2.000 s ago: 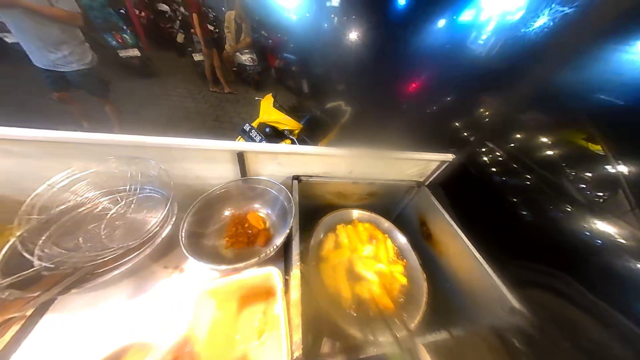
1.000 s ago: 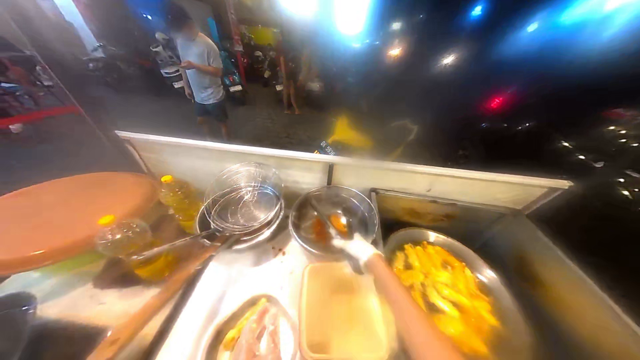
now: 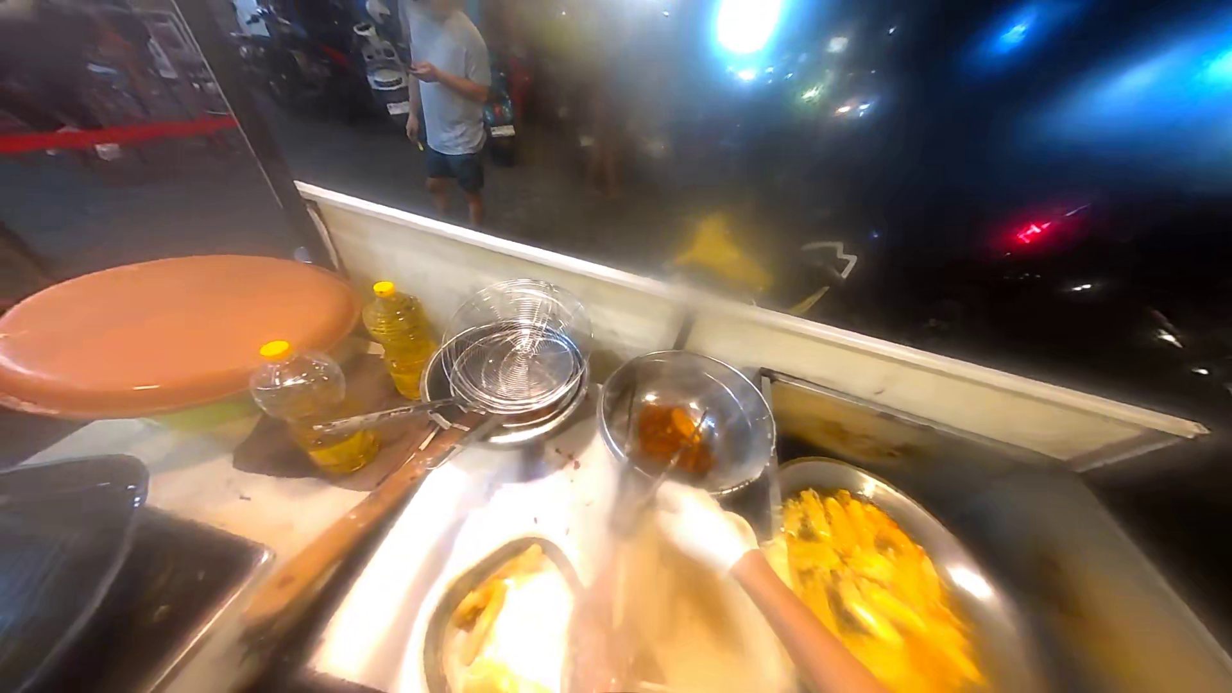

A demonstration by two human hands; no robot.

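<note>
My right hand, in a whitish glove, is shut on a pair of metal tongs, their tips reaching into a steel bowl. Reddish-brown food lies at the bottom of that bowl. Below the hand is a pale rectangular tray, partly hidden by the arm. To the right stands a large steel basin of yellow food pieces. A rounded dish with pale food is at the bottom centre. A blurred shape, possibly my left arm, crosses the tray's left side; no left hand can be made out.
Wire strainers rest on a pot behind a long wooden handle. Two oil bottles stand beside a big orange lid or basin. A low white panel edges the counter; a person stands beyond it.
Two seconds ago no hand showed; one second ago my right hand was at the steel bowl, where it remains, now slightly nearer its front rim. The view has swung left.
</note>
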